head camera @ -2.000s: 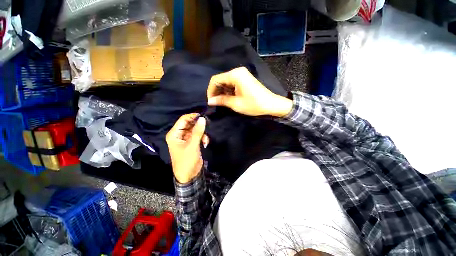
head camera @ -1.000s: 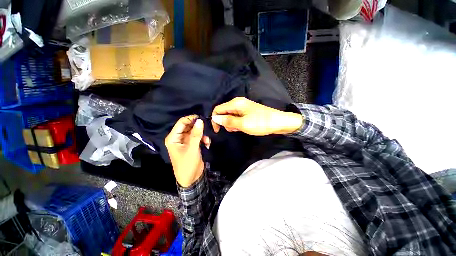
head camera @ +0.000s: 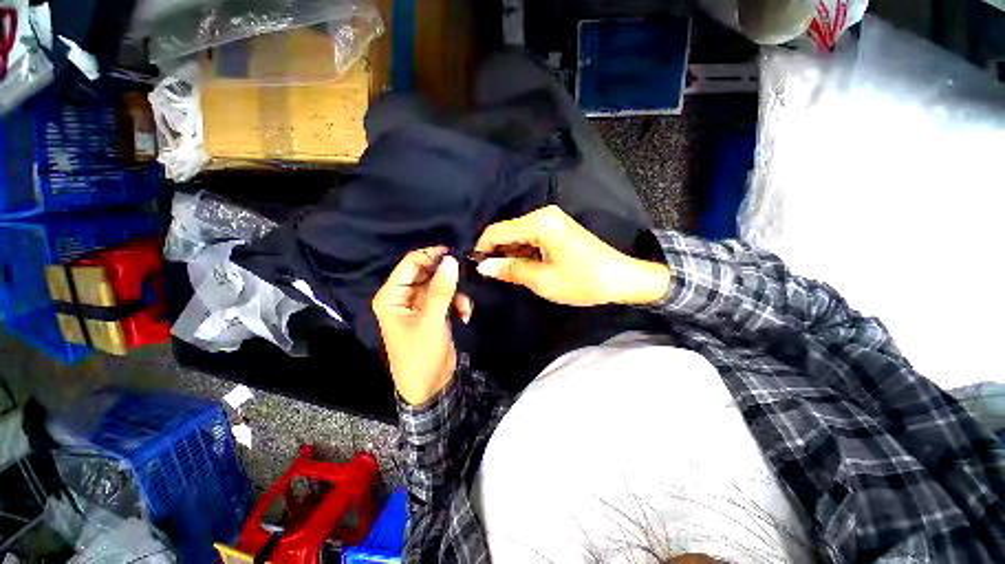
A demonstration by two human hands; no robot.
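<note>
A navy-black garment (head camera: 408, 187) lies in soft folds across the wearer's lap. My left hand (head camera: 419, 320) pinches a narrow dark fold of it between thumb and forefinger. My right hand (head camera: 562, 262) is just to the right, its thumb and forefinger closed on a small dark thing at the fold. Whether that is thread, cloth edge or a tool tip cannot be told. A small white strip (head camera: 317, 299) shows on the garment's left side.
A tan carton (head camera: 287, 110) with clear plastic stands ahead left. Crumpled plastic bags (head camera: 237, 292) lie left of the lap. Blue crates (head camera: 182, 468) and a red plastic stool (head camera: 314, 507) are at lower left. A plastic-wrapped white bundle (head camera: 882, 209) fills the right side.
My right hand has come down from above the left hand and is now level beside it. My left hand keeps its pinch on the fold. The view has shifted slightly.
</note>
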